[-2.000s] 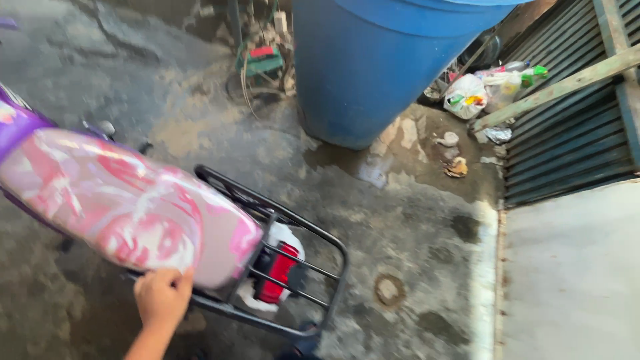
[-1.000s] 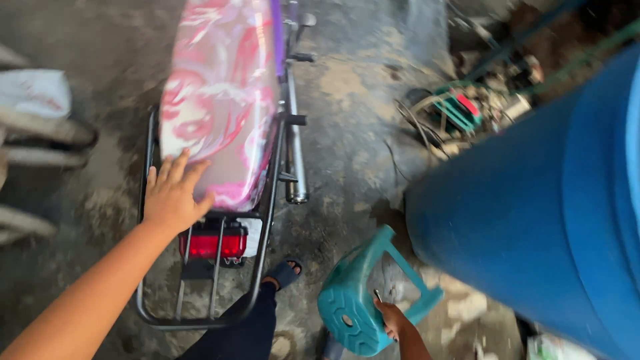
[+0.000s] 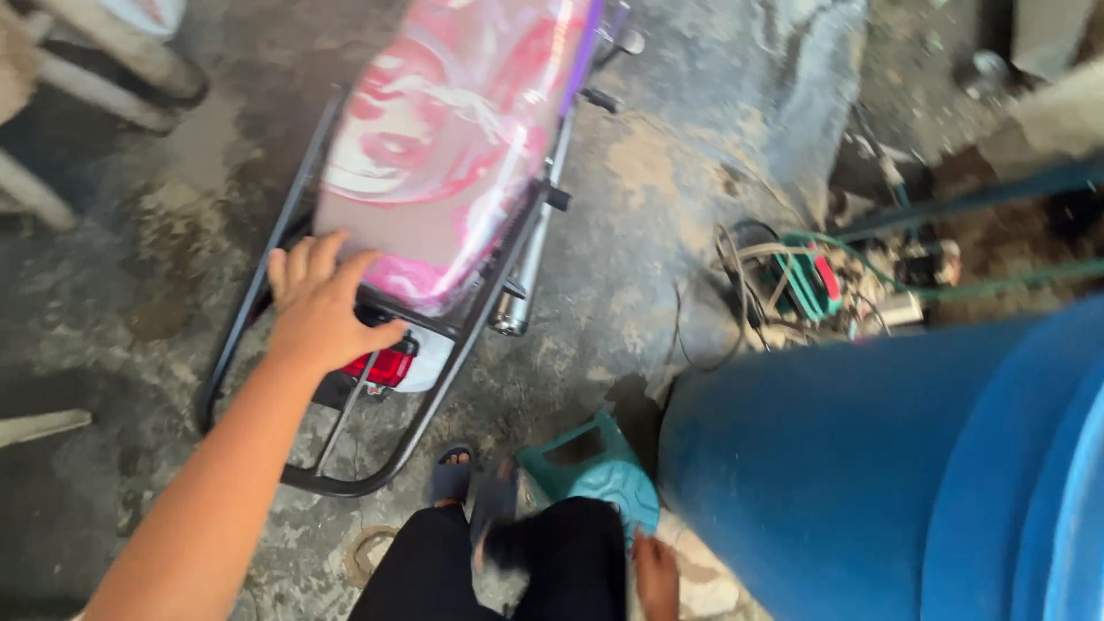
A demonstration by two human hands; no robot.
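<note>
My left hand [image 3: 323, 302], fingers spread, rests at the rear end of the motorcycle seat [image 3: 431, 155], which has a pink and white patterned cover under clear plastic. Below it are the black metal rear rack [image 3: 427, 401] and the red tail light [image 3: 384, 366]. My right hand [image 3: 655, 569] is low in the view at the edge of a teal plastic stool [image 3: 612, 492], beside my dark-trousered leg. The fingers of that hand are blurred and partly hidden, so its grip is unclear.
A large blue plastic barrel [image 3: 819, 466] stands at the right, close to the stool. Behind it lie a green and red device [image 3: 811, 280] and loose cables on the concrete floor [image 3: 604, 345]. Pale legs of furniture [image 3: 112, 78] show at the left. My sandaled foot [image 3: 453, 470] is near the rack.
Two seconds ago only one hand showed, on the seat; a second ago the right hand was at the stool. The stool now stands partly behind my leg. The view has turned strongly.
</note>
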